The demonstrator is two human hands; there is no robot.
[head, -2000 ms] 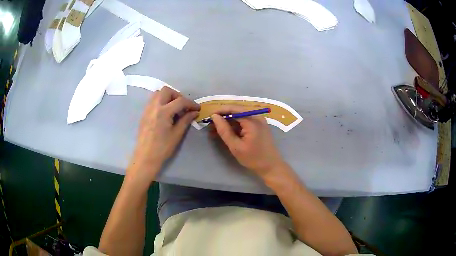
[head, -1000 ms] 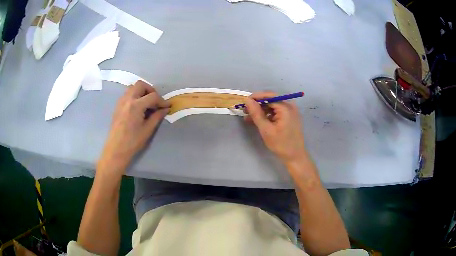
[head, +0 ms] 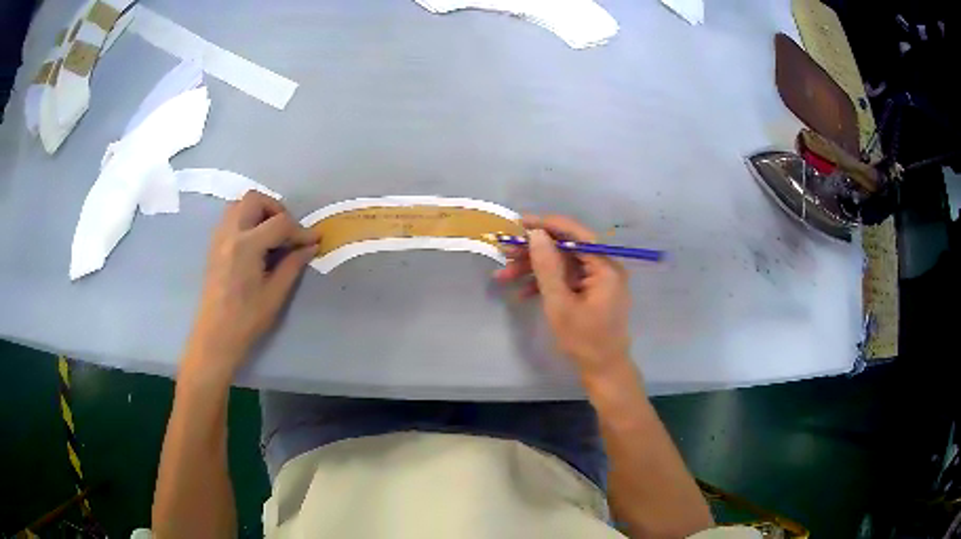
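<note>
The tan-brown curved marking template (head: 400, 223) lies on a white curved collar piece (head: 411, 200), which shows as a white border along both long edges. My left hand (head: 253, 263) holds the template and piece at their left end with its fingertips. My right hand (head: 574, 284) holds a blue-purple pencil (head: 622, 252), its tip at the template's lower edge near the right end. The right fingers hide the right end of the template and piece.
Loose white collar pieces (head: 132, 184) lie at left. A straight white strip (head: 216, 61) and white pieces with tan patches (head: 74, 79) lie upper left. Layered white bands (head: 548, 15) lie at the far edge. An iron (head: 796, 195) and reddish-brown pad (head: 817, 93) are at right.
My right hand and pencil have moved from the template's left end along its lower edge to near its right end. The left hand stays at the left end. The view has shifted.
</note>
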